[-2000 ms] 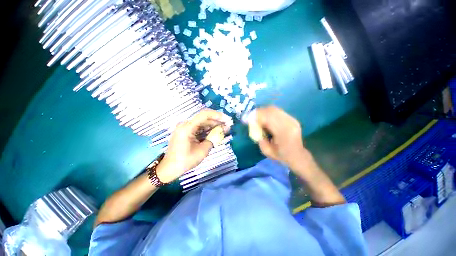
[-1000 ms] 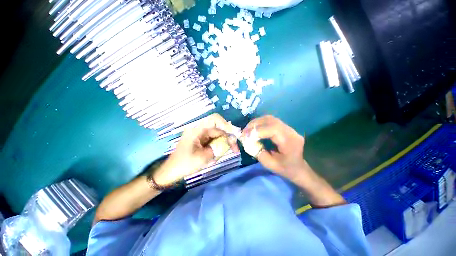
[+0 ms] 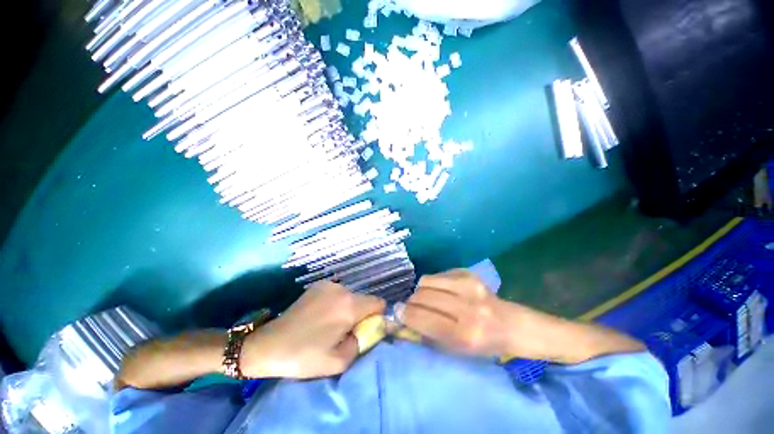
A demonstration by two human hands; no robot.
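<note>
My left hand (image 3: 310, 329) and my right hand (image 3: 454, 315) are together close to my body, at the near end of the row of metal tubes (image 3: 255, 127). A cream-yellow covering shows on my left thumb. A small whitish bit (image 3: 394, 315) shows between my fingertips; whether a tube is held with it is hidden by the fingers. The silver-white tubes lie side by side in a long slanting row. A loose heap of small white translucent inserts (image 3: 407, 110) lies to the right of the row.
A whitish bag (image 3: 475, 7) is at the top edge. Several loose tubes (image 3: 567, 119) lie beside the black tray (image 3: 649, 110) at right. Bagged tubes (image 3: 93, 343) are at lower left. Blue crates (image 3: 726, 292) and a yellow edge (image 3: 679, 271) are at lower right.
Both hands have moved down towards my body from beside the heap. More of the near end of the tube row shows now.
</note>
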